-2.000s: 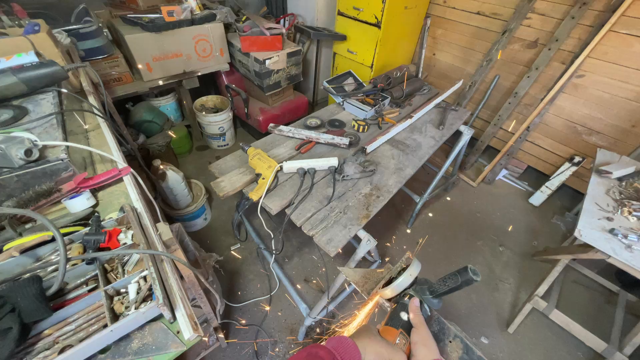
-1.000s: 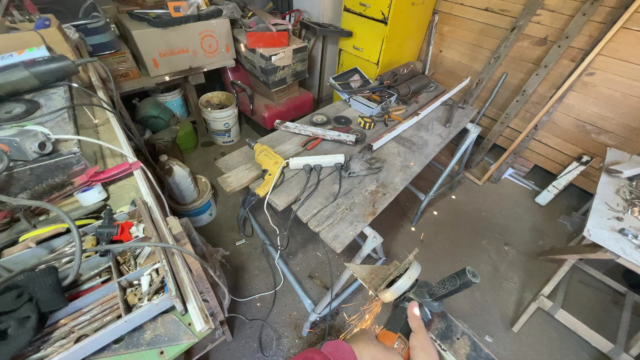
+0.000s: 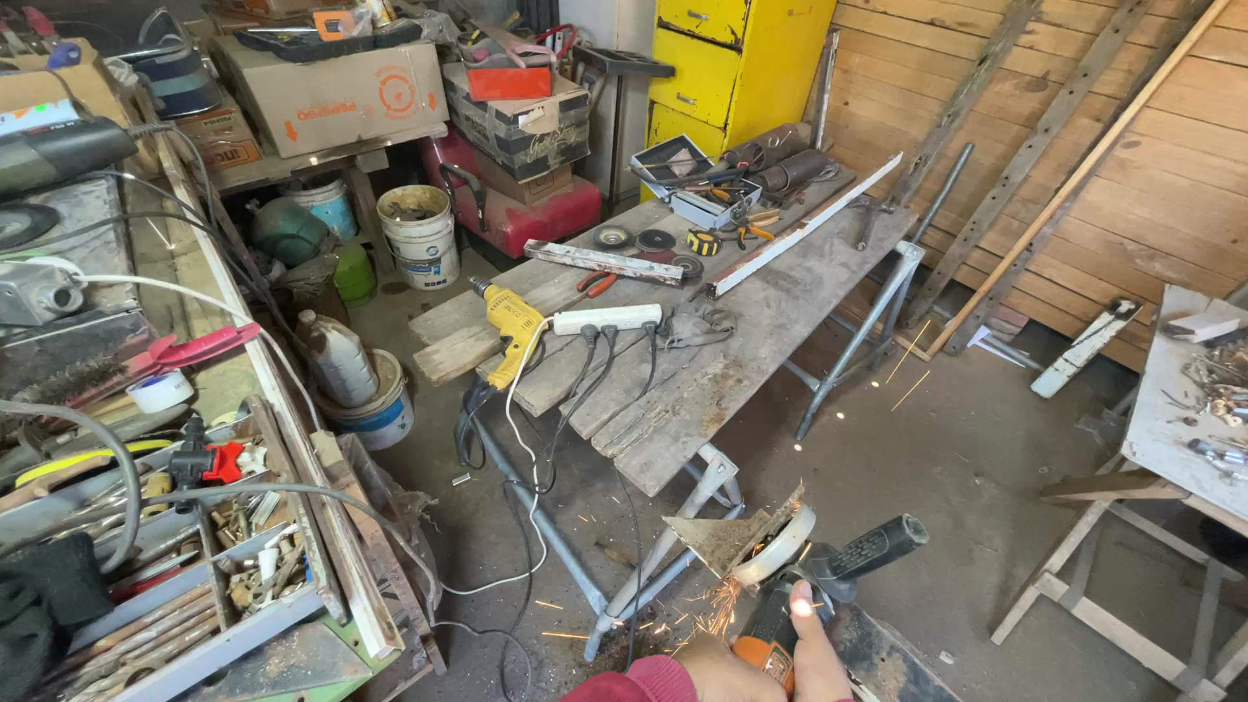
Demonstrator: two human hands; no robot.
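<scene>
An angle grinder with an orange-and-black body is at the lower right. My left hand, below a red sleeve, lies against the body's left side. My right hand shows mainly as a thumb along the other side; its fingers are hidden. The black side handle sticks out to the right with no hand on it. The pale guard or disc edge is beside a rusty metal plate. Orange sparks spray down and left from there. Where the disc meets the metal is hidden.
Ahead is a plank bench on metal trestles, bearing a yellow drill, power strip, discs and tape measure. A cluttered tool bench stands left, a pale table right. Cables hang to the floor.
The spark spray near the grinder looks smaller than two seconds ago. Both hands remain at the grinder, and the bench items have stayed in place.
</scene>
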